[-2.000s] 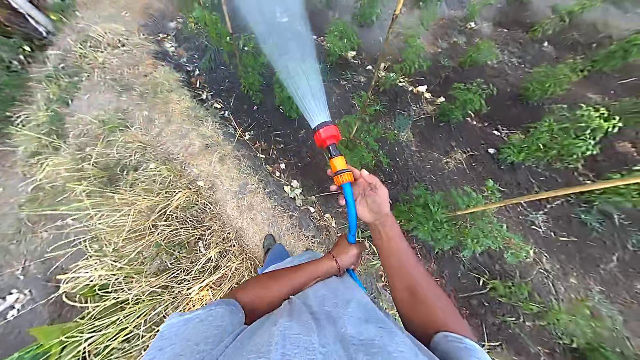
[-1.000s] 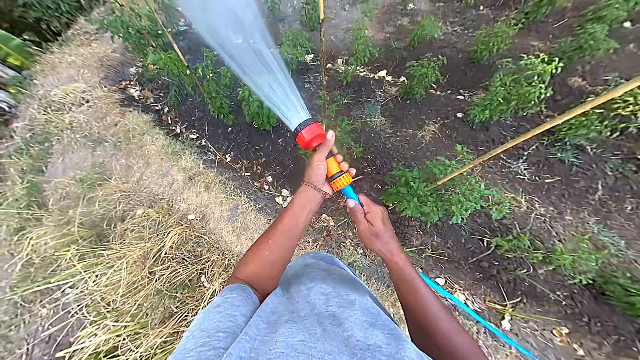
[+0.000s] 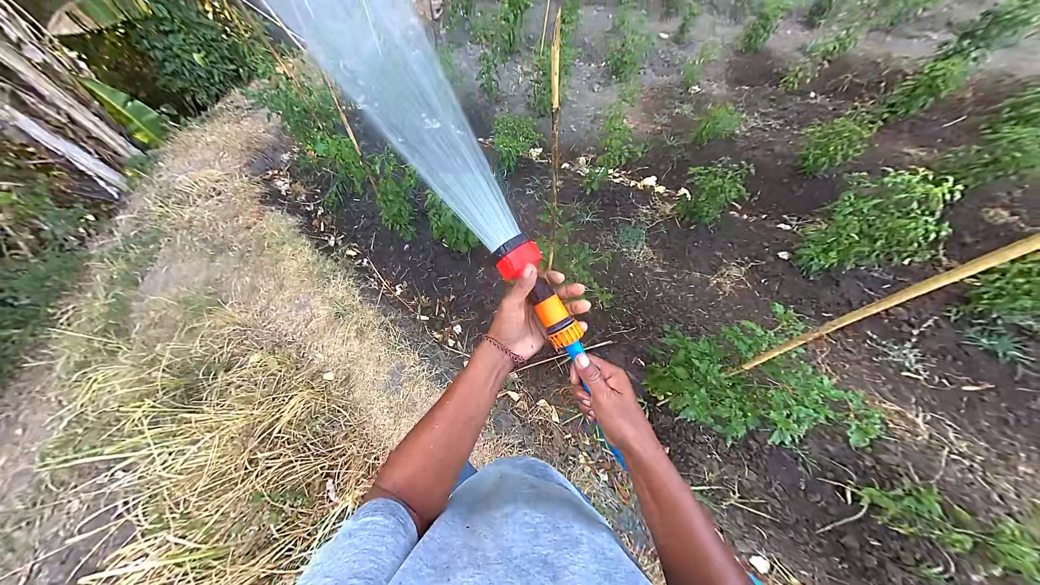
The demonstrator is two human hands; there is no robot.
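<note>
A hose nozzle [image 3: 520,258] with a red head and an orange connector sprays a wide fan of water [image 3: 414,122] up and to the left. My left hand [image 3: 524,317], with a thin braided band at its wrist, cradles the nozzle body, thumb against the red head and fingers behind it. Just below the orange connector, my right hand [image 3: 605,394] grips the blue hose [image 3: 575,349]. The hose runs down behind my right hand and forearm, which hide part of it.
Leafy green plants [image 3: 756,382] grow in dark soil. A bamboo pole [image 3: 894,296] slants in from the right, and a thin upright stake [image 3: 556,106] stands ahead. Dry grass [image 3: 244,414] covers the bank at left. Dry trunks or stalks [image 3: 61,106] lie at upper left.
Two seconds ago my right hand was at the connector and my left hand lower on the hose; by one second ago my left hand was on the nozzle and my right on the hose. The spray continues.
</note>
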